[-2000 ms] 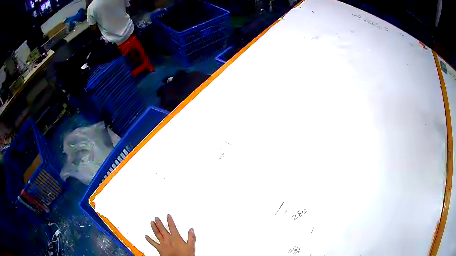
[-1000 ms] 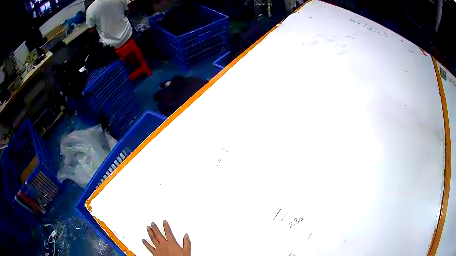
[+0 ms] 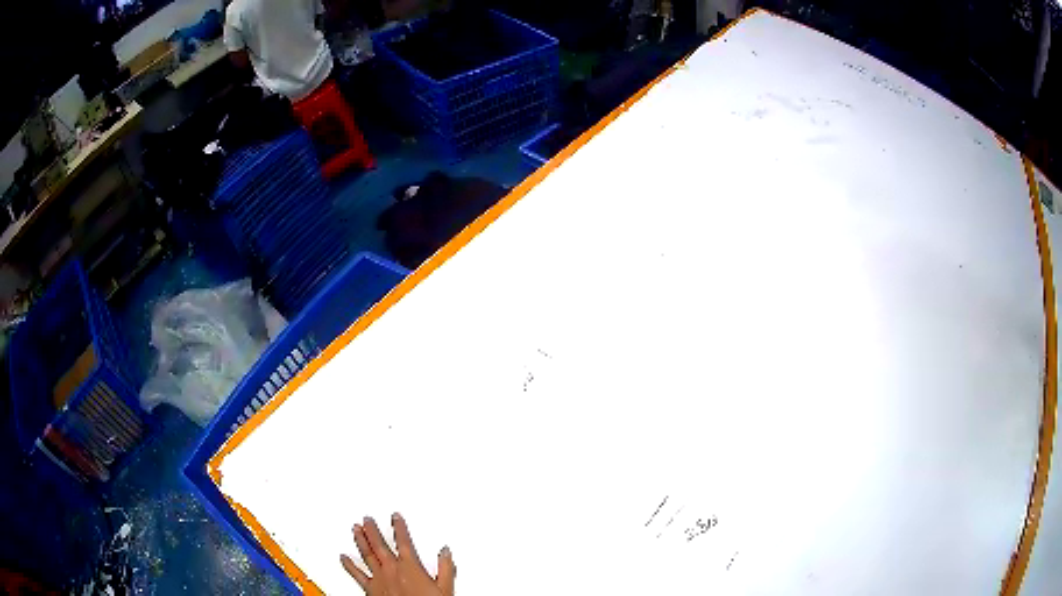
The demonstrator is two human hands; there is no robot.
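The wide white work table (image 3: pixel 722 303) with orange-taped edges fills the middle and right of the view. Small pen marks show on its top. My left hand (image 3: pixel 402 565) is bare and lies at the bottom edge of the view, over the table's near left corner area. Its palm faces down, its fingers are spread, and it holds nothing. The wrist is cut off by the picture's edge. My right hand is out of view.
A blue crate (image 3: pixel 367 274) stands against the table's left edge. Other blue crates (image 3: pixel 501 99) stand beyond. A crumpled plastic bag (image 3: pixel 210 349) and a dark cloth heap (image 3: pixel 437 215) lie on the floor. A person (image 3: pixel 280 47) is by a red stool (image 3: pixel 334 130).
The view has shifted slightly, so the table and background sit a little differently in the picture. My left hand stays spread near the same table corner.
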